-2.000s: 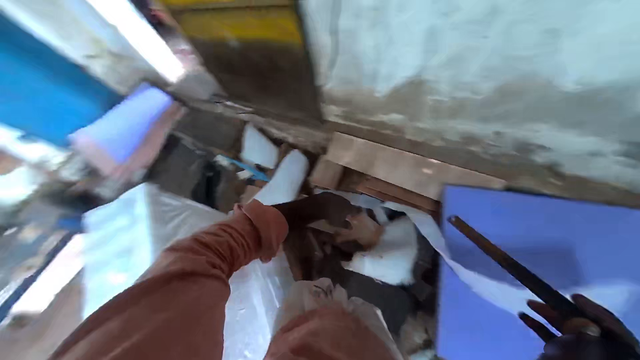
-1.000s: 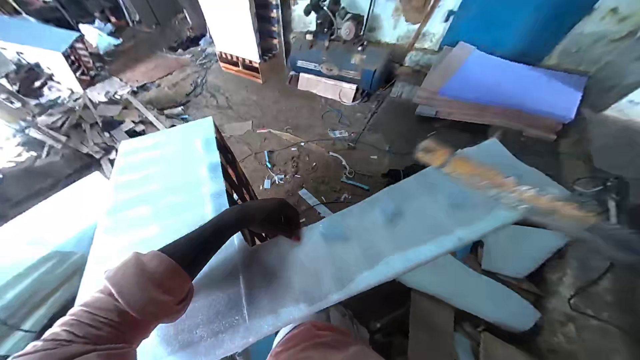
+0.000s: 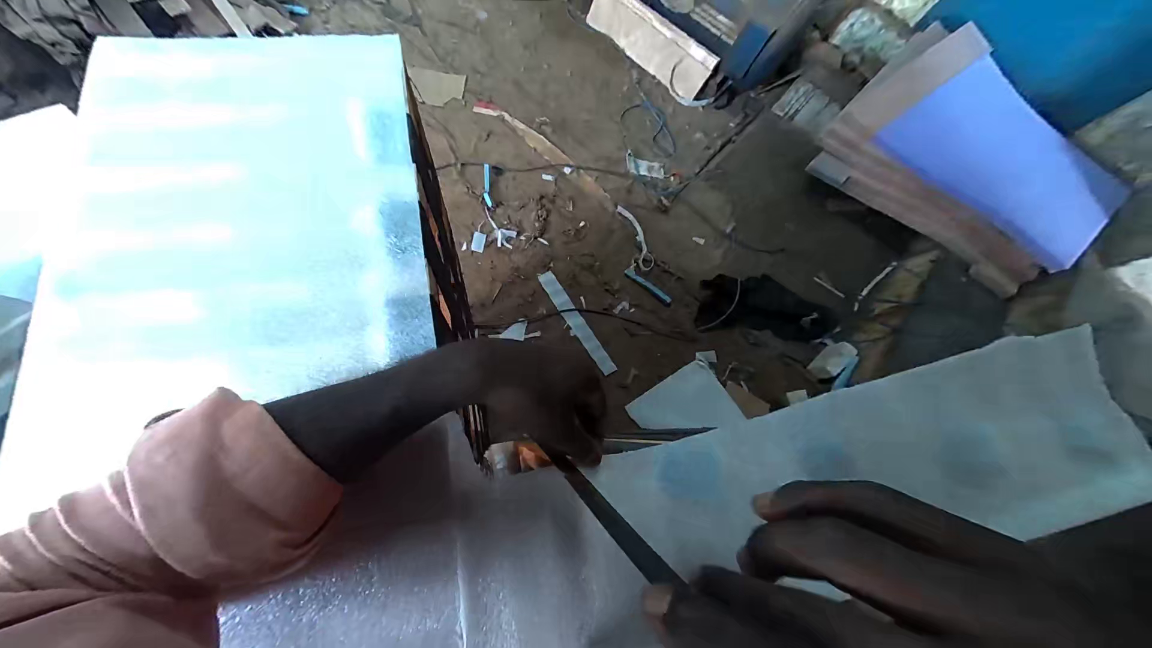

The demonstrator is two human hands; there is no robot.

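Note:
A pale foam sheet (image 3: 270, 225) lies over a slatted wooden frame (image 3: 436, 234), and its free part (image 3: 945, 441) stretches to the right. At the corner of the frame my left hand (image 3: 540, 396) is closed on the sheet's edge, its fingers curled. My right hand (image 3: 837, 576), at the lower right above the sheet, holds a narrow dark blade or bar (image 3: 621, 531). The far end of this tool meets the sheet's edge right beside my left fingers. Its near end is hidden in my right hand.
Foam offcuts (image 3: 688, 400), a strip (image 3: 576, 322) and cords litter the dirt floor. A stack of boards with a purple sheet on top (image 3: 999, 153) stands at the upper right. A dark cloth or bag (image 3: 765, 306) lies on the ground.
The tool, blurred over the right part of the sheet one second ago, is now at the sheet's edge by my left hand. Two seconds ago the view faced the wall and scraps.

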